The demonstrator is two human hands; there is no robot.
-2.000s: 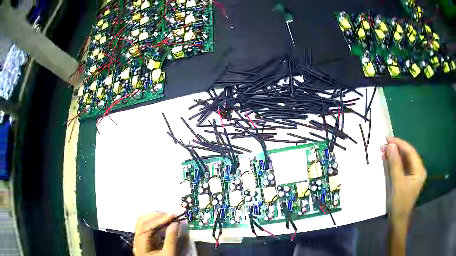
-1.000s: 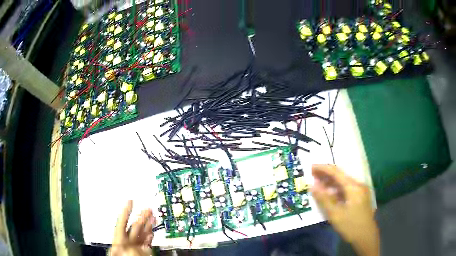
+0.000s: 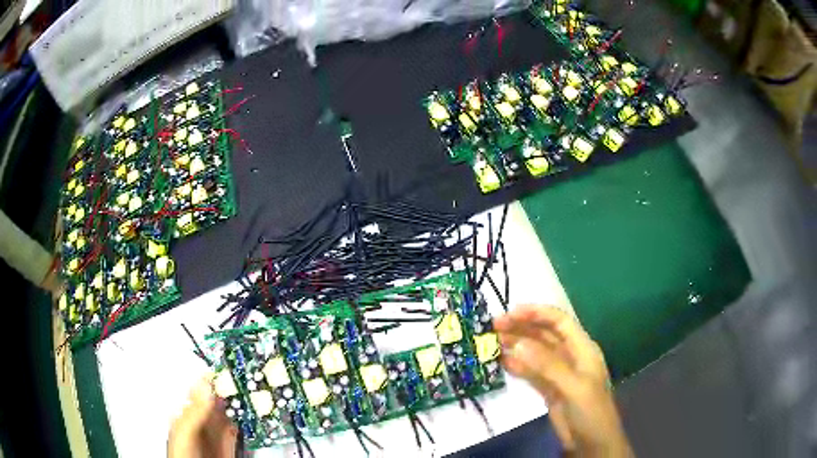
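The populated board panel (image 3: 309, 391) lies in front of me over the white sheet, with black-sleeved leads hanging from its near edge. My left hand (image 3: 204, 420) is on its left end and my right hand (image 3: 546, 351) is on its right end; both hold it. The pile of cut black sleeves (image 3: 358, 255) lies just behind the panel, partly covered by its far edge. Some red leads show among the sleeves.
Waiting panels with red leads (image 3: 134, 201) stand at the left. More panels (image 3: 537, 112) lie at the right on the black mat (image 3: 287, 125). A green-ended tool (image 3: 348, 148) lies between. Clear plastic bags (image 3: 358, 18) are behind.
Both hands have come onto the panel's two ends. The panel now overlaps the near side of the sleeve pile. The view has shifted right and farther up the bench, showing plastic bags.
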